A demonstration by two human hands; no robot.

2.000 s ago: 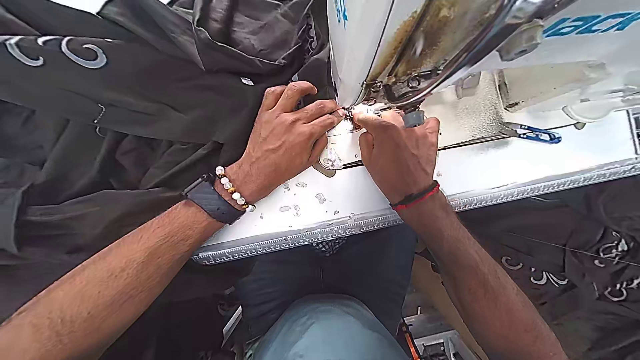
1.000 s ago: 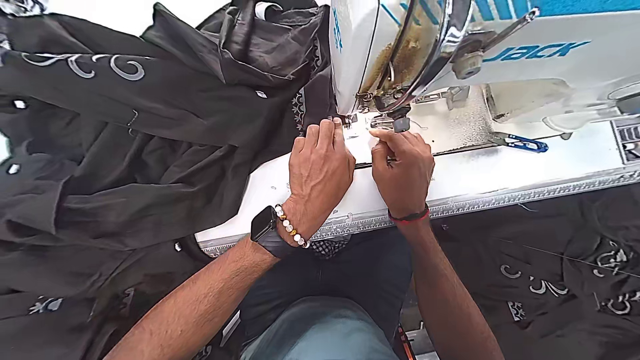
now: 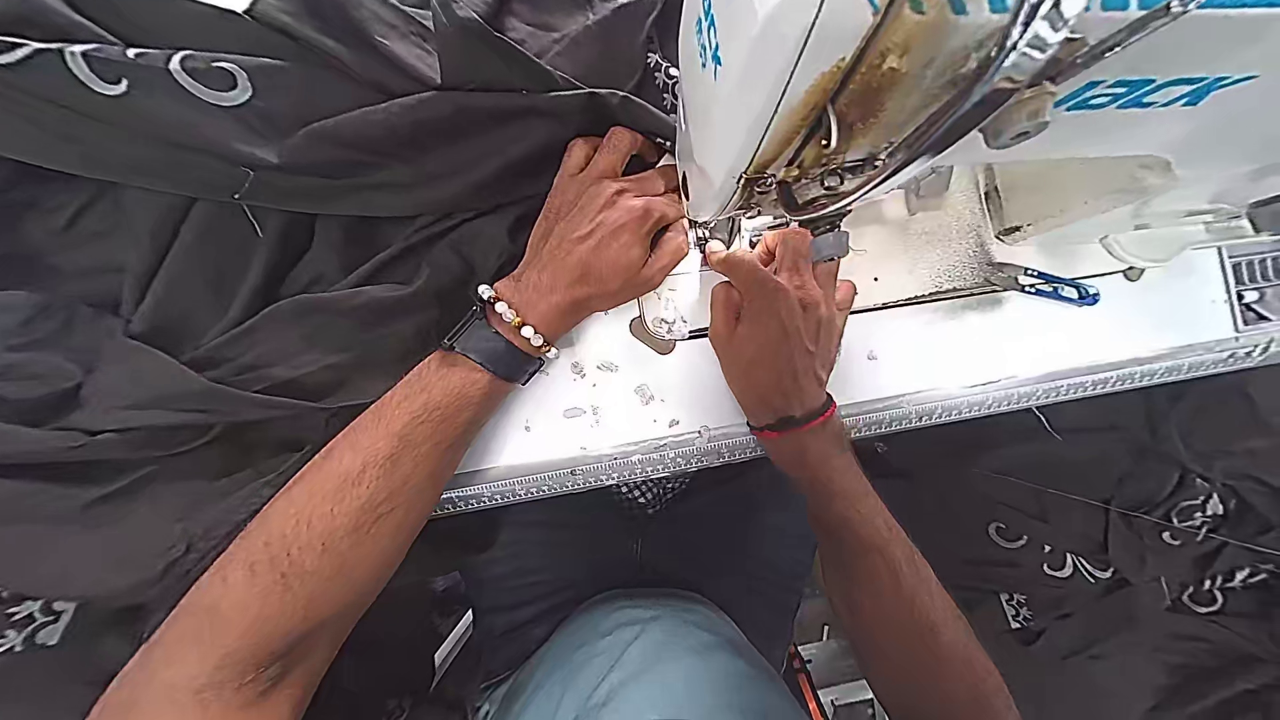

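My left hand (image 3: 610, 235) bends its fingers at the left of the needle area of a white Jack sewing machine (image 3: 745, 110), close against the black embroidered fabric (image 3: 400, 200). Just right of the presser foot (image 3: 703, 238) is my right hand (image 3: 780, 310), thumb and forefinger drawn together near the needle. Whether either hand pinches a thread or an edge of cloth is too small to tell. A watch and a beaded bracelet (image 3: 517, 322) circle the left wrist; a red and black cord (image 3: 793, 418) circles the right.
Blue-handled thread snips (image 3: 1055, 286) lie on the machine bed at the right. A measuring tape (image 3: 640, 460) runs along the table's front edge. More black embroidered fabric (image 3: 1100, 500) hangs below at the right. Lint bits dot the white table (image 3: 620, 380).
My left hand has shifted up and left from the spot in front of the needle to beside the machine head. The right hand stays near the needle. The view has moved closer.
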